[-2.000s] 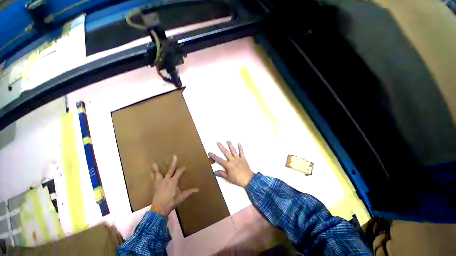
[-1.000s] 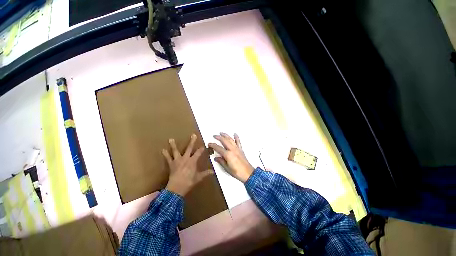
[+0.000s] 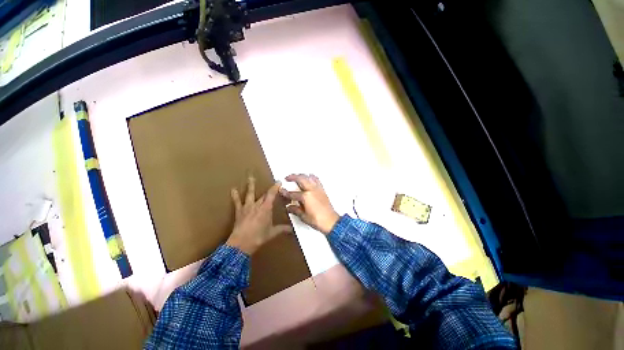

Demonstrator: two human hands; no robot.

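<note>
A flat brown panel lies in the opening of the pale pink-white template board, with a notched corner at its lower left. My left hand rests on the panel near its right edge, fingers spread, one fingertip at the edge. My right hand is on the board just right of that edge, fingers bent, its fingertips close to my left fingertip. Whether anything small is between the fingertips cannot be told.
The black laser head is above the panel's far edge, on the gantry beam. A yellowish block lies on the board at right. A blue strip lies left. Brown sheets are piled at lower left.
Both hands have moved together at the panel's right edge, and the right fingers have bent. The view has shifted so that the panel sits higher. The panel still lies in the opening.
</note>
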